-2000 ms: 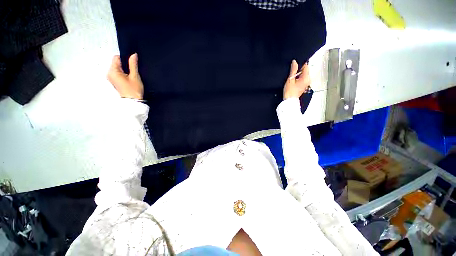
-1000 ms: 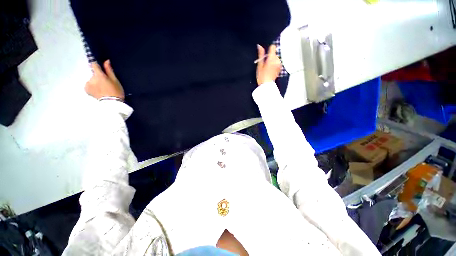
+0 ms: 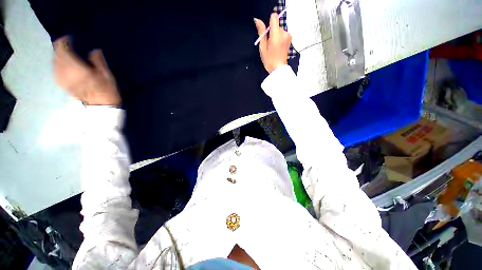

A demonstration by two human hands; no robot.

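Note:
A large dark garment panel lies on the white table before me and reaches its near edge. Black-and-white checked cloth shows along its right edge. My right hand holds a thin white marking pencil between the fingers and rests at the panel's right edge. My left hand is blurred, over the panel's left edge, with thumb and fingers apart. Small pale dots show on the dark cloth.
A silver metal weight with a handle stands on the white table right of the panel. Dark cloth lies at the far left. Below the table are a blue bin, a cardboard box and plastic bags.
The view has shifted, and the panel and both hands sit higher in it. My left hand has moved further left and its fingers have spread. The pencil stays in my right hand.

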